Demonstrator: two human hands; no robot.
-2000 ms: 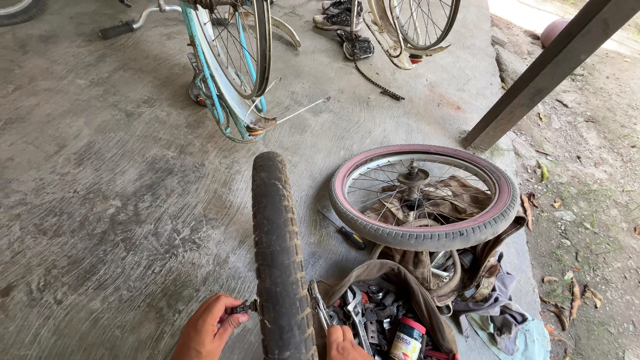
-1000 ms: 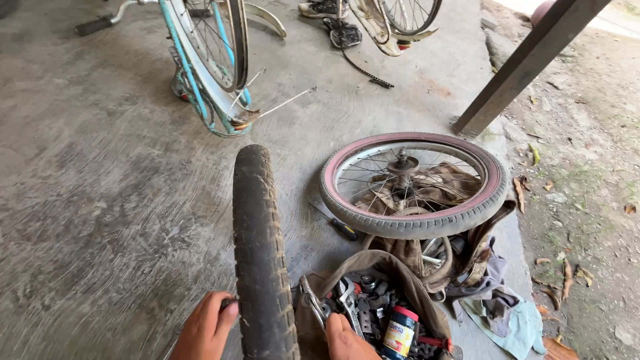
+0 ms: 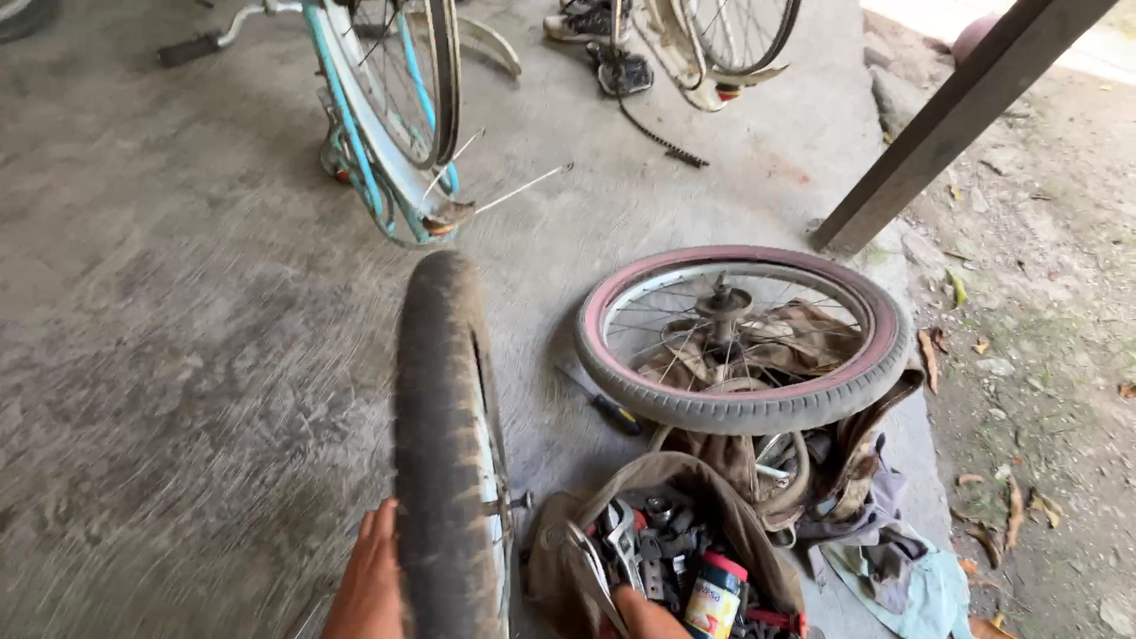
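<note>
A bicycle wheel with a worn black tyre (image 3: 439, 444) stands upright in front of me, its axle end showing at the right side. Against the tyre's left side is my left hand (image 3: 368, 577), its fingertips hidden behind the rubber. My right hand (image 3: 643, 617) is at the bottom edge, gripping a metal hand tool (image 3: 590, 572), perhaps pliers or a wrench, over a brown fabric bag (image 3: 701, 470) of tools and parts. A jar with a red lid (image 3: 715, 595) lies in that bag. Right of the upright wheel, a second wheel with a pink-walled tyre (image 3: 737, 413) lies flat on cloth.
A turquoise bicycle frame (image 3: 351, 133) with its wheel is at the upper left, beside a handlebar grip (image 3: 188, 49). A screwdriver (image 3: 614, 414) and a bicycle chain (image 3: 661, 142) lie on the concrete. Rags (image 3: 914, 568) and a slanted post (image 3: 958, 133) are at the right.
The upright wheel has turned so that its rim and axle end now show on the right. The small dark thing at my left fingers two seconds ago is out of sight.
</note>
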